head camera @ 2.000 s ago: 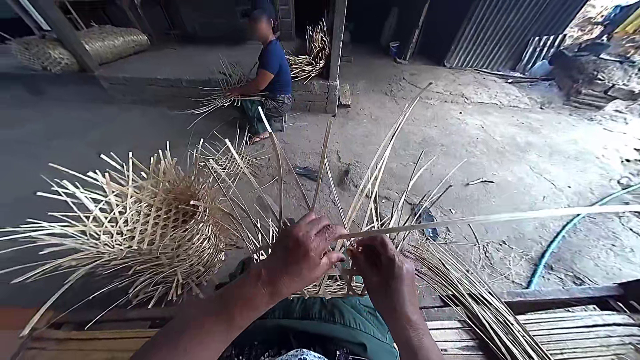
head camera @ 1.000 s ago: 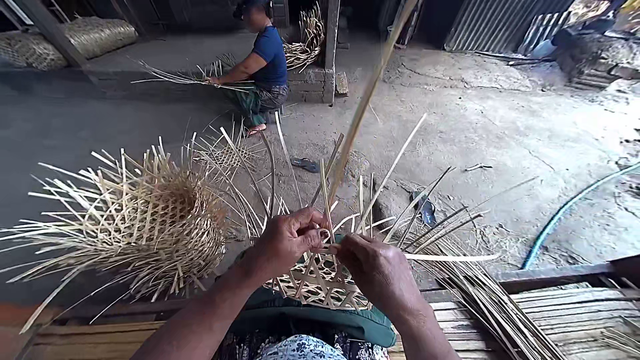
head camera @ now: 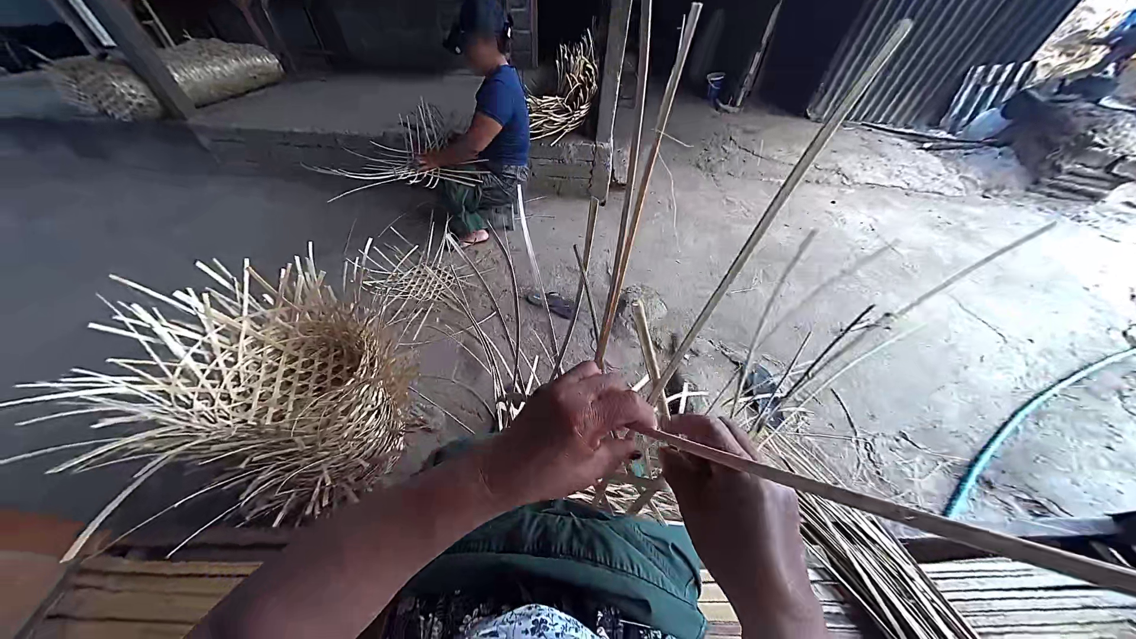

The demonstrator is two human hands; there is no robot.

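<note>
In my lap lies an open-weave basket piece (head camera: pixel 628 499) of flat bamboo-like strips, its loose ends fanning up and outward. My left hand (head camera: pixel 568 430) pinches the weave and a strip at its upper edge. Close beside it, my right hand (head camera: pixel 728 488) grips the same area, thumb and fingers closed. A long flat strip (head camera: pixel 870 508) runs from between my fingers over the right hand to the lower right. Several upright strips (head camera: pixel 790 186) rise past my hands. Fingertips partly hide where the strips cross.
Nested unfinished baskets (head camera: pixel 293 382) with spiky ends stand at left. A bundle of loose strips (head camera: pixel 865 550) lies right of my lap on the slatted bench (head camera: pixel 1021 590). Beyond, a seated person (head camera: pixel 501 124) holds a woven piece. A hose (head camera: pixel 1003 430) curves over the ground; a sandal (head camera: pixel 552 303) lies ahead.
The long strip stood upright above my hands one second ago; a long strip now slants to the lower right across my right hand. Both hands remain at the basket's edge.
</note>
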